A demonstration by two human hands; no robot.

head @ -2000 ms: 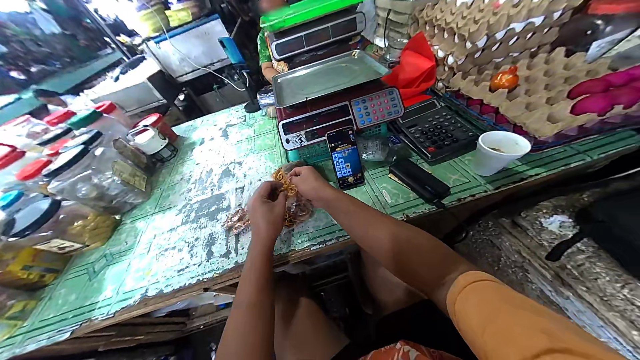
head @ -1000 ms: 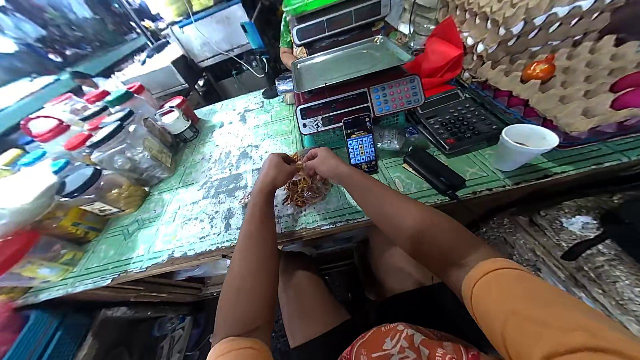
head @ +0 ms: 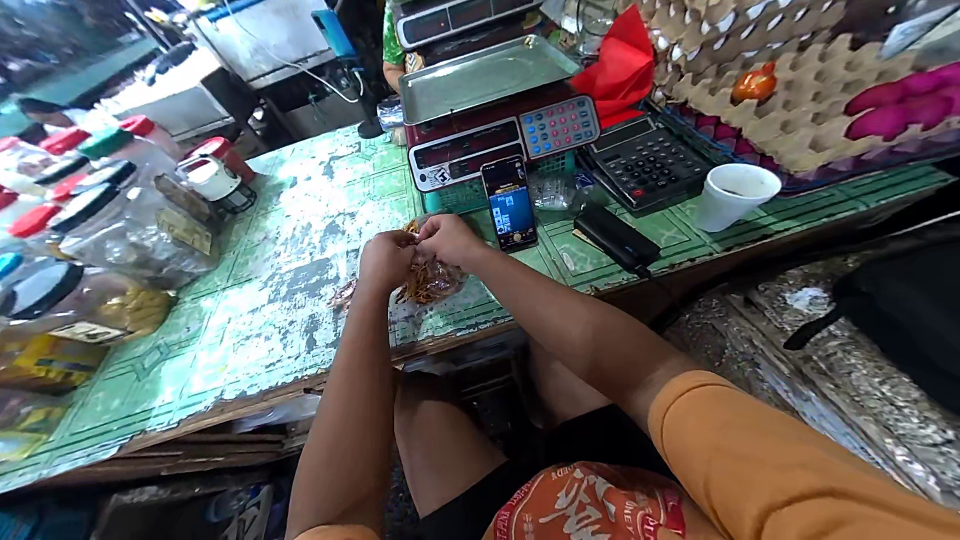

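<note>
My left hand (head: 388, 260) and my right hand (head: 451, 241) meet over the green patterned counter, fingertips together. Between and below them is a clear plastic bag (head: 442, 279) holding thin orange-brown strands, perhaps rubber bands; both hands pinch its upper part. Some loose pale-brown pieces (head: 343, 294) lie on the counter just left of my left wrist. A phone (head: 510, 202) with a lit screen leans upright against the digital scale (head: 495, 139), right of my right hand. What exactly the fingertips grip is hidden.
Lidded plastic jars (head: 120, 225) crowd the left side. At right are a black calculator (head: 645, 161), a black case (head: 616, 236), a white foam cup (head: 736, 196), a red bag (head: 621, 64) and egg trays (head: 795, 97). Behind the scale, part of another person shows.
Both hands stay together over the strands. The plastic bag around the strands shows more plainly than two seconds ago. The picture on the phone's screen has changed.
</note>
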